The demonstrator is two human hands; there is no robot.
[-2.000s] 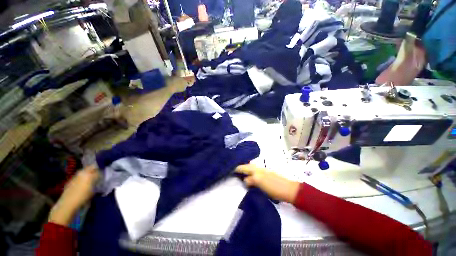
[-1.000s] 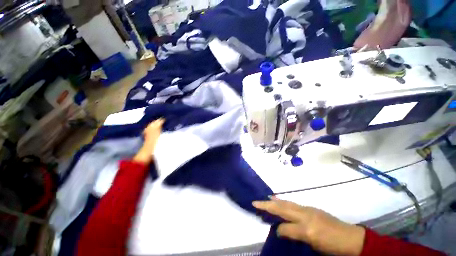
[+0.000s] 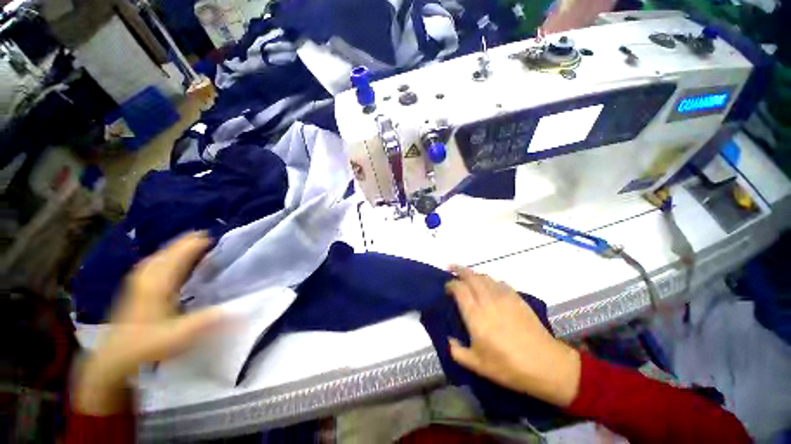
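Note:
The navy and grey garment (image 3: 373, 290) lies across the white table in front of the sewing machine (image 3: 555, 121), its navy part hanging over the front edge. My left hand (image 3: 156, 316) is blurred, fingers apart, over the garment's pale grey panel (image 3: 264, 243) at the left. My right hand (image 3: 512, 334) rests on the navy part near the table edge, thumb and fingers around the cloth. The presser foot area (image 3: 399, 211) has no cloth under it that I can see.
Blue-handled snips (image 3: 568, 236) on a cloth strap (image 3: 646, 282) lie right of the needle. A scale strip (image 3: 607, 312) runs along the front edge. More navy and grey garments (image 3: 260, 95) are heaped behind. A blue crate (image 3: 147, 124) stands at the far left. Part of another person's arm (image 3: 577, 12) shows behind the machine.
The view has swung right and down. The garment now lies flatter, with its grey panel spread. My left hand has come back toward me and opened; my right hand stays on the navy cloth.

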